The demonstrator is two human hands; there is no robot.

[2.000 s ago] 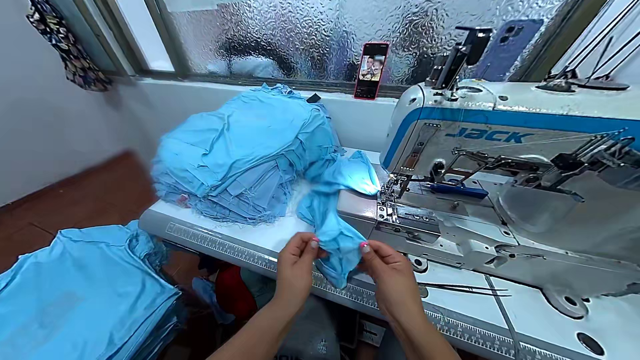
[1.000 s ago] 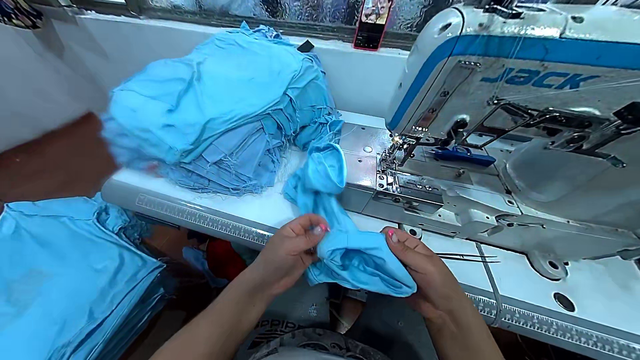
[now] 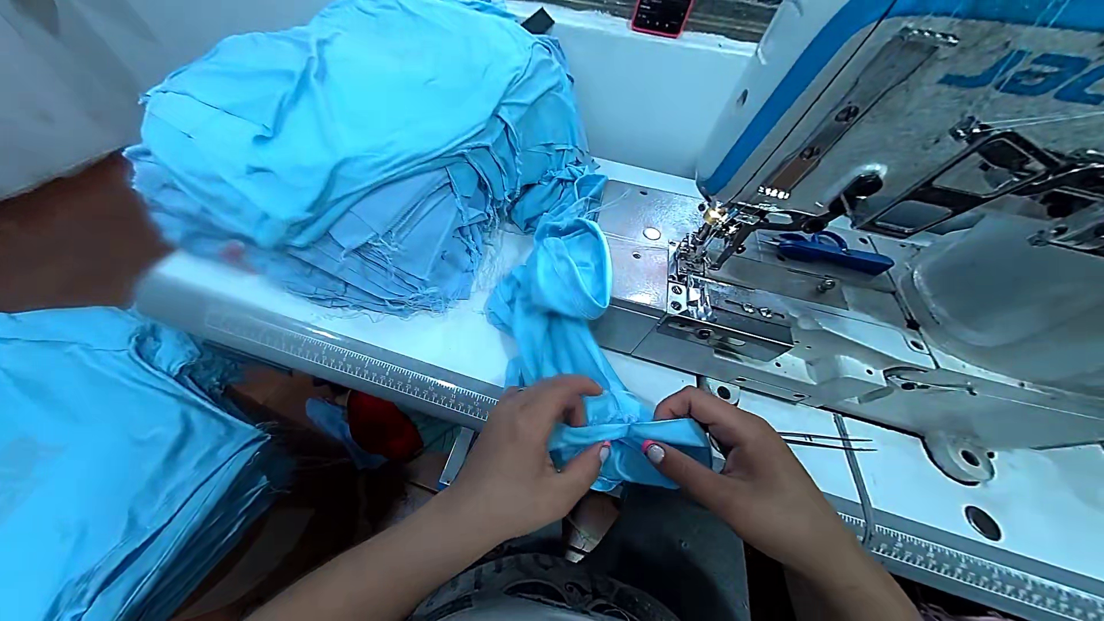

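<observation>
A light blue fabric piece (image 3: 561, 336) lies over the front edge of the machine table, with a rounded, hemmed opening near the machine bed. My left hand (image 3: 535, 457) pinches its near end between thumb and fingers. Close beside it, my right hand (image 3: 742, 466) grips the same end, where the cloth is folded into a band. The Jack sewing machine (image 3: 862, 112) stands to the right, its presser foot and needle area (image 3: 703, 250) beyond my hands. No cloth lies under the foot.
A tall pile of light blue fabric pieces (image 3: 345, 112) sits at the back left. Another blue stack (image 3: 112, 466) is lower left. Blue thread snips (image 3: 832, 252) rest on the machine bed, and tweezers (image 3: 824, 440) lie right of my right hand. A measuring scale (image 3: 371, 366) runs along the table edge.
My hands have drawn closer together on the cloth, whose held end is now folded into a narrower band. The view has moved nearer and lower.
</observation>
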